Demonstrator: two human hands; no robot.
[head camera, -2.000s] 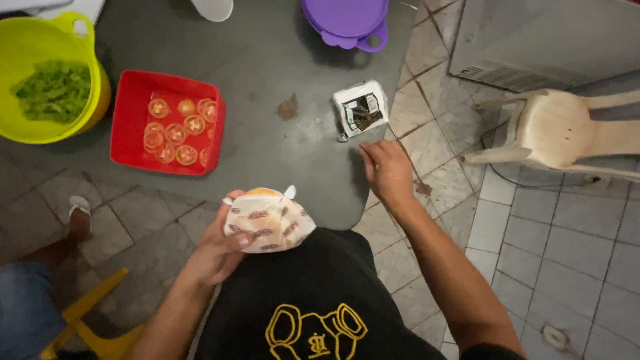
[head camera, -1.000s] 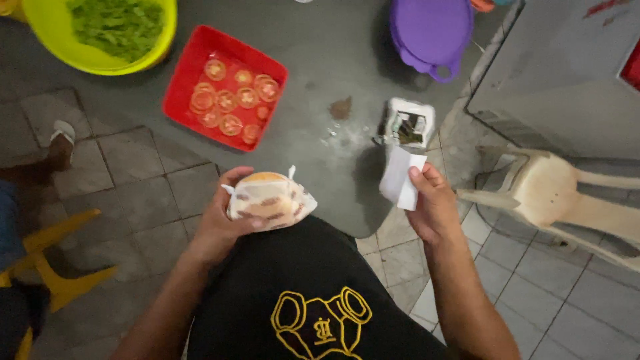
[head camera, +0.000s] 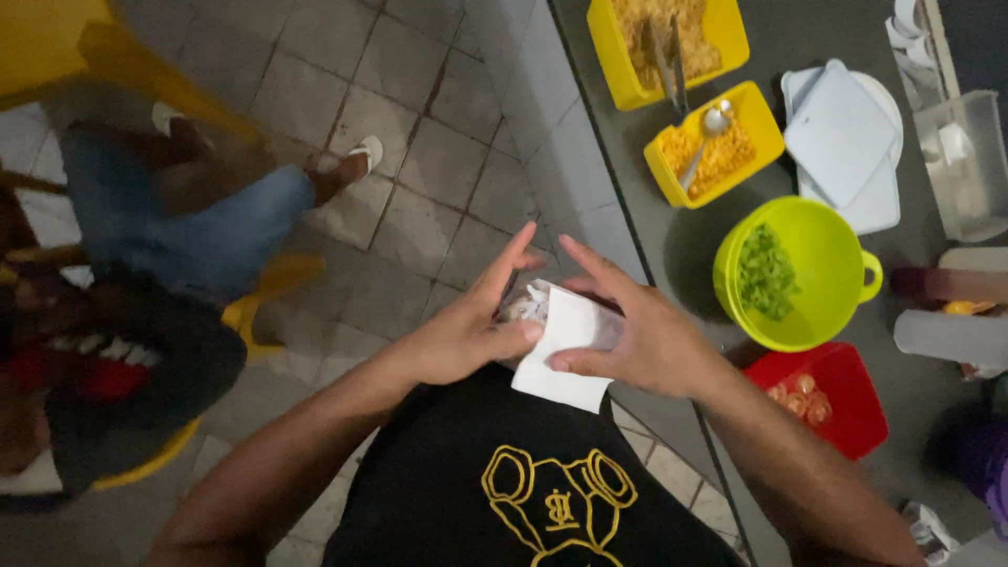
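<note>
Both of my hands are raised in front of my black shirt, around a wrapped bun in a thin bag (head camera: 525, 308) and a white paper napkin (head camera: 568, 342). My left hand (head camera: 480, 323) holds the bagged bun from the left, its thumb over the front. My right hand (head camera: 630, 335) grips the napkin from the right, with its thumb on the paper and its index finger stretched out. The napkin lies against the bag's right side and hides part of it.
On the grey counter stand a lime-green bowl of chopped greens (head camera: 862, 236), a red container of tomato slices (head camera: 862, 394), a yellow tub with a spoon (head camera: 768, 130), another with tongs (head camera: 622, 79) and stacked lids (head camera: 843, 130). A seated person (head camera: 189, 228) is at the left.
The view has swung far left. My right hand, beside the napkin holder two seconds ago, took napkins and has come together with my left hand at the bagged bun.
</note>
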